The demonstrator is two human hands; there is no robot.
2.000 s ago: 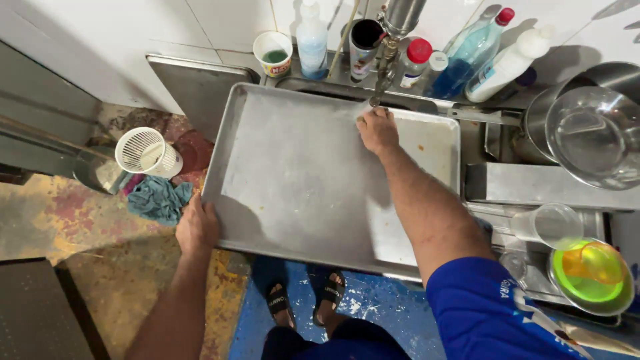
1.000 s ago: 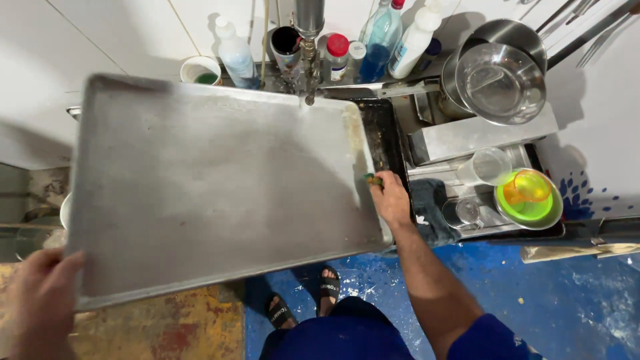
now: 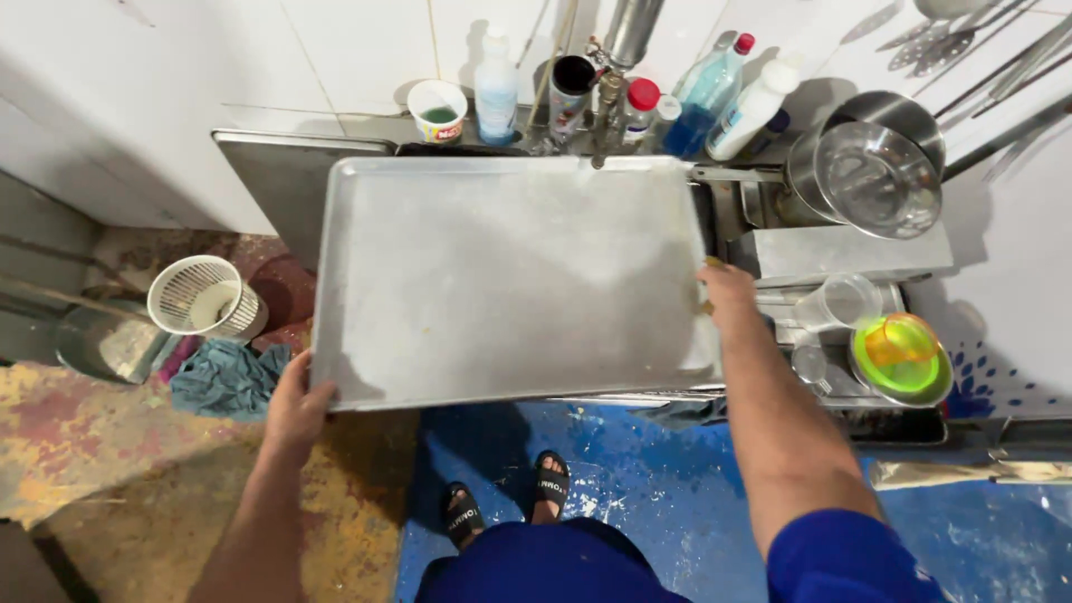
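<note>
A large rimmed metal sheet pan [image 3: 519, 276] lies across the sink below the faucet [image 3: 609, 100]. My left hand [image 3: 297, 398] grips its lower left corner, with the thumb over the rim. At the pan's right rim is my right hand [image 3: 727, 289], closed on a small yellowish-green scrubbing sponge [image 3: 712, 262], most of which the fingers hide. The pan's inner face looks wet and greyish, with a few small spots near its right side.
Behind the pan stand a paper cup [image 3: 438, 113] with green liquid, several bottles and a tumbler [image 3: 571, 96]. Pots and a clear bowl [image 3: 878, 180] are at the right, above a lime-green bowl [image 3: 900, 356]. A white basket [image 3: 205, 297] stands left, by a grey-green cloth [image 3: 228, 378].
The pan, raised and tilted at the left one second ago, now lies lower and more level. My right hand was on the pan's top edge two seconds ago and is now at its right rim.
</note>
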